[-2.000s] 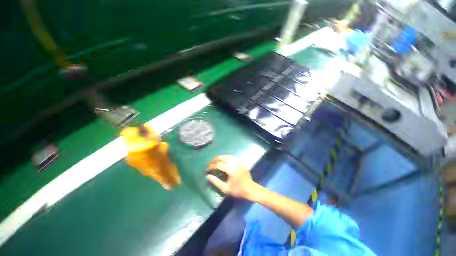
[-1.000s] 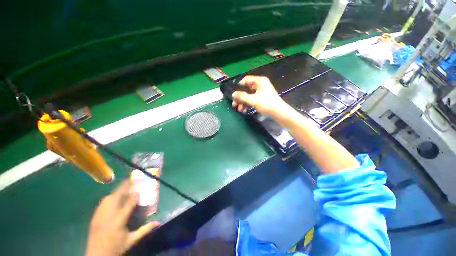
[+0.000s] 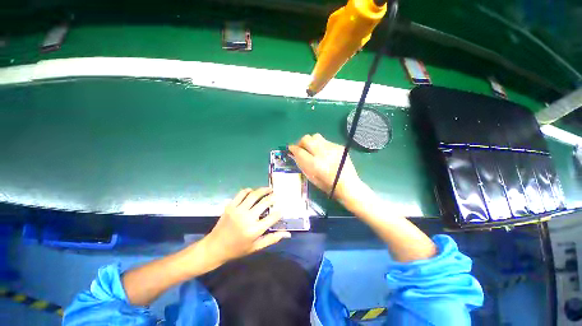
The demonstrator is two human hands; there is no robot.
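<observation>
A smartphone body (image 3: 288, 194) lies upright in line with me at the front edge of the green bench, dark end away from me, white middle showing. My left hand (image 3: 246, 224) holds its left side and lower end. My right hand (image 3: 319, 162) is at the dark top end, fingertips pinched at its upper right corner. A small dark piece seems to be at the fingertips, mostly hidden. The yellow-orange electric screwdriver (image 3: 344, 43) hangs above the bench, tip down, with its black cable (image 3: 361, 102) passing in front of my right wrist.
A round mesh screw dish (image 3: 369, 129) stands right of my right hand. The black parts tray (image 3: 494, 156) lies on the right. Behind the white rail (image 3: 140, 68), the green conveyor carries several phones, one of them (image 3: 237, 36) at the back.
My right hand has moved from the black tray to the phone's top end. My left hand now holds the phone at the bench edge. The view has turned, and the screwdriver appears higher.
</observation>
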